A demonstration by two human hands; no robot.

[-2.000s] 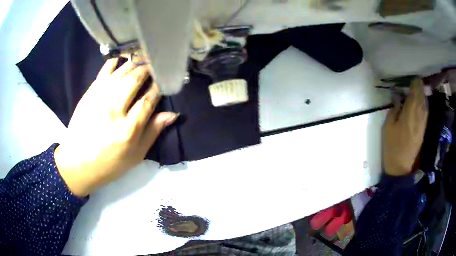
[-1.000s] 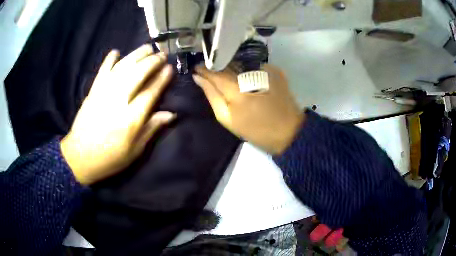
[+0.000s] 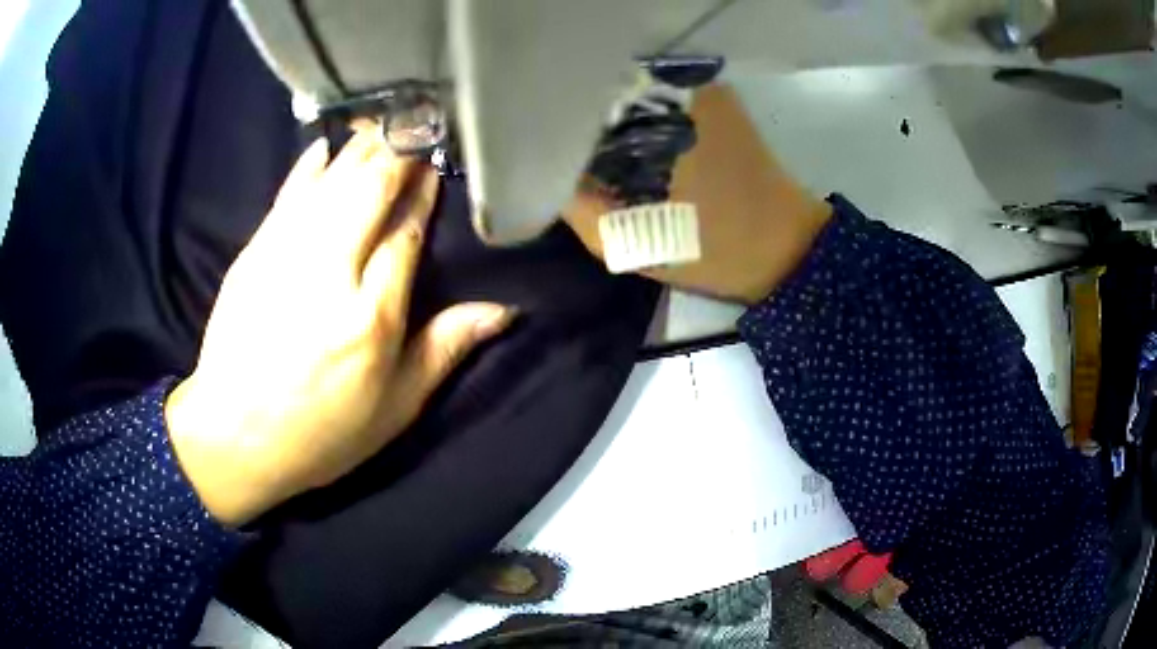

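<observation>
A large dark garment panel (image 3: 508, 444) lies under the pale sewing machine head (image 3: 533, 102) and hangs over the table's front edge. My left hand (image 3: 330, 317) lies flat on the panel, fingers spread, its fingertips close to the presser foot area (image 3: 438, 159) under the head. My right hand (image 3: 730, 203) is behind the head and the white ribbed knob (image 3: 650, 237); its fingers are hidden, so I cannot tell whether it grips the cloth.
The white tabletop (image 3: 685, 444) has a dark worn patch (image 3: 514, 578) at its front edge. Metal tools (image 3: 1059, 222) lie at the right of the machine bed. Red items (image 3: 850, 567) and checked cloth (image 3: 711, 617) show below the table edge.
My right hand has come from the far right to the cloth by the head. The large panel now covers the bed's left part. In the last second the right hand became more hidden behind the head.
</observation>
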